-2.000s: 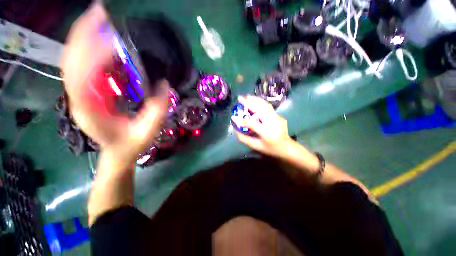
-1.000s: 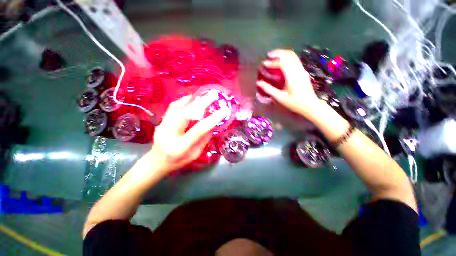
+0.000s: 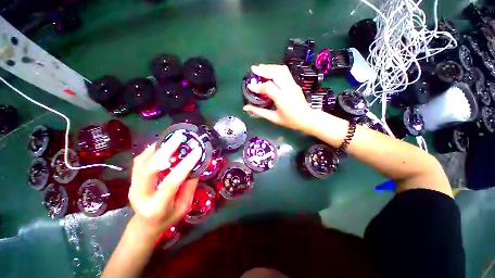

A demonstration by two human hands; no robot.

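My left hand (image 3: 157,187) is closed on a round LED unit (image 3: 187,151), its patterned face up, fingers lying over it, above the other units at centre left. My right hand (image 3: 285,100) grips another dark round unit (image 3: 256,89) by its side, over the bench at upper centre. Near my left hand stand a silvery-faced unit (image 3: 230,132), a purple-white lit unit (image 3: 260,154) and a red-lit unit (image 3: 200,202). A group of face-down black units (image 3: 138,92) lies beyond my left hand.
Grey-faced units (image 3: 93,196) and a white cable (image 3: 68,127) are at left, near a pale perforated bar (image 3: 40,59). Tangled white cables (image 3: 404,40), a white tub (image 3: 448,107) and many dark units are at right. A single unit (image 3: 321,160) stands near the bench's front edge.
The view has shifted. The broad red glow around my left hand has faded, and the face-down black units show clearly. Both hands still hold units.
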